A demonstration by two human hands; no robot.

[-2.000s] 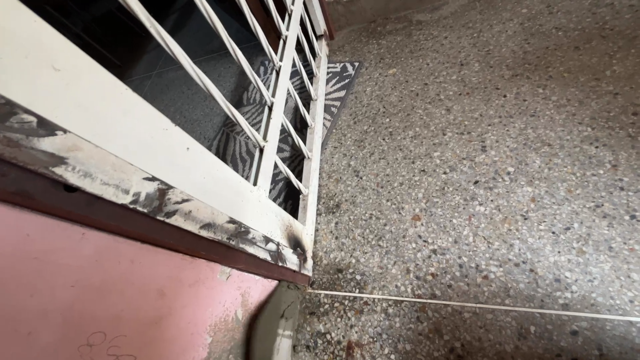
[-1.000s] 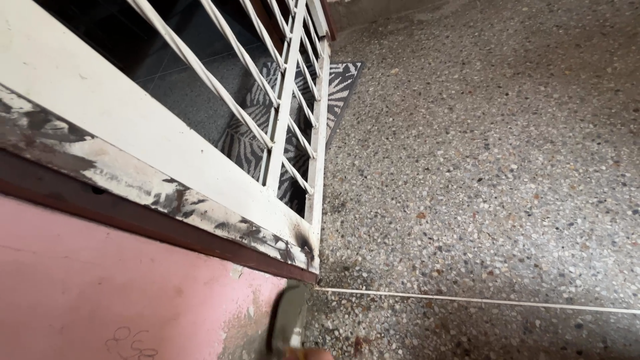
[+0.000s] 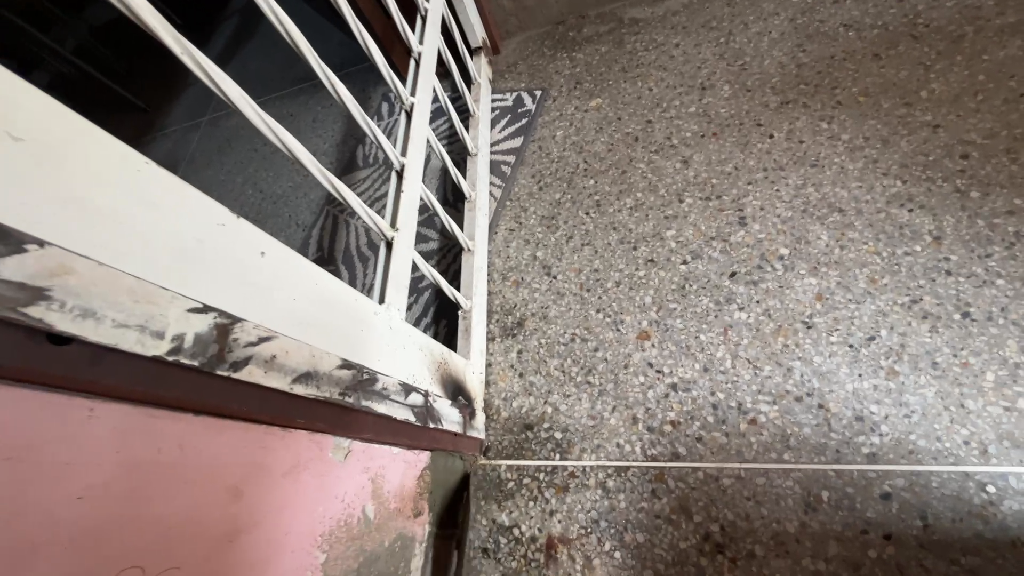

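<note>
Neither my left hand nor my right hand shows in the head view now. A white metal gate with twisted bars (image 3: 280,136) runs from the left edge up to the top centre. Its bottom corner bears a dark scorch mark (image 3: 456,390). Along the gate's lower rail lies a strip with patchy white and dark paint (image 3: 216,344), and beside it a dark reddish-brown frame (image 3: 240,396). What my hands hold or touch is hidden outside the view.
A pink wall (image 3: 176,480) with peeling paint fills the lower left. A speckled terrazzo floor (image 3: 720,264) spreads over the right, crossed by a thin white line (image 3: 720,466). A grey and white patterned mat (image 3: 512,136) lies partly behind the gate.
One second ago, a fingertip and a dark greyish object showed at the bottom centre, by the gate's corner. Both are out of view now.
</note>
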